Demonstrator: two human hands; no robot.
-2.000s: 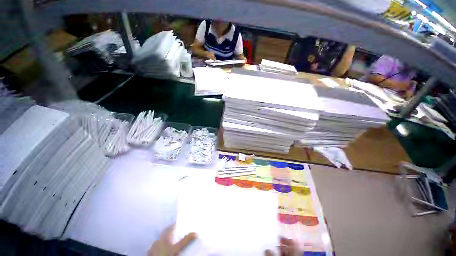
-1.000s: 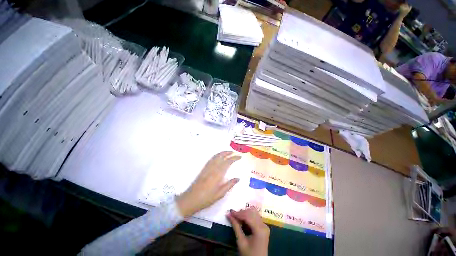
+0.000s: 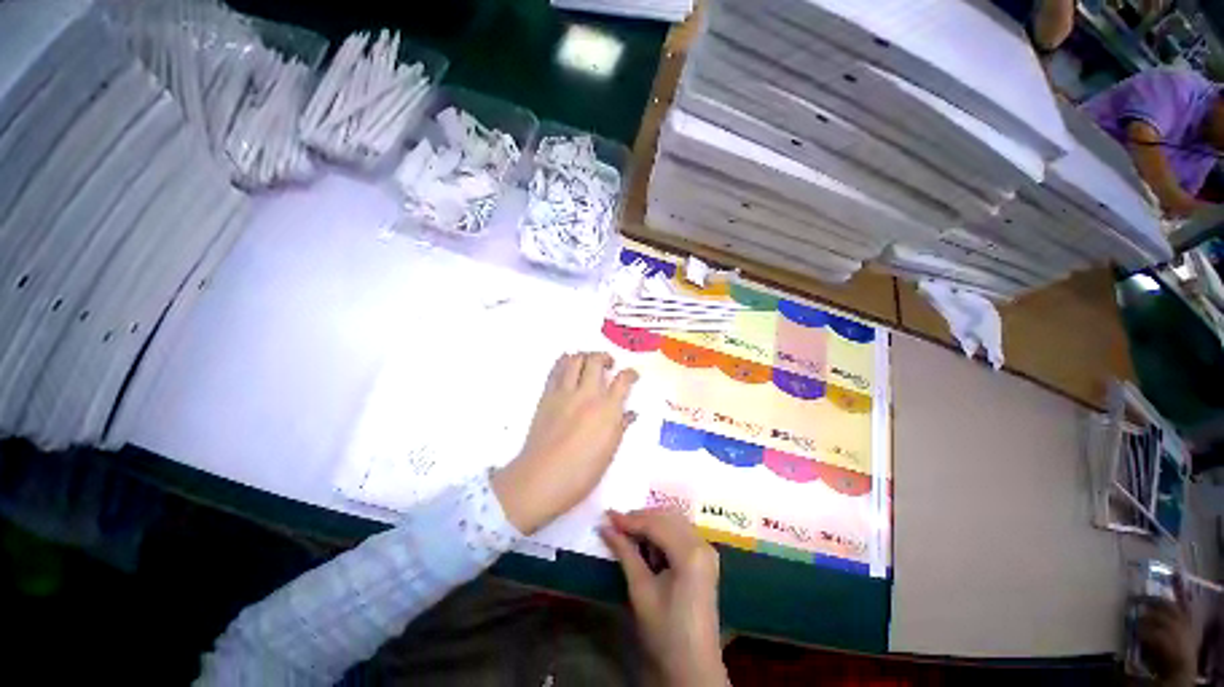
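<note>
A thin white panel (image 3: 456,362) with a faint round print near its lower left lies on the white work sheet (image 3: 289,289), its outline washed out by glare. My left hand (image 3: 571,430) lies flat on the panel's right part, fingers pointing up and slightly spread. My right hand (image 3: 658,557) is at the panel's lower right corner, thumb and index fingertip close together at the edge. Whether a small part is between them cannot be seen. The coloured sheet (image 3: 765,463) lies right of the panel, with white strips (image 3: 678,314) and small white pieces on its upper left.
Two clear boxes of small white parts (image 3: 459,175) (image 3: 571,201) and white sticks (image 3: 363,101) stand behind the work sheet. A leaning panel stack (image 3: 81,255) is at left, a tall stack (image 3: 805,148) behind. A crumpled wrapper (image 3: 964,320), a frame-like item (image 3: 1134,463) and another person's arm (image 3: 1152,154) are at right.
The view has tilted down since two seconds ago. My left hand moved from the panel's lower left onto its right part. My right hand stays near the lower right corner, now with thumb and index close together.
</note>
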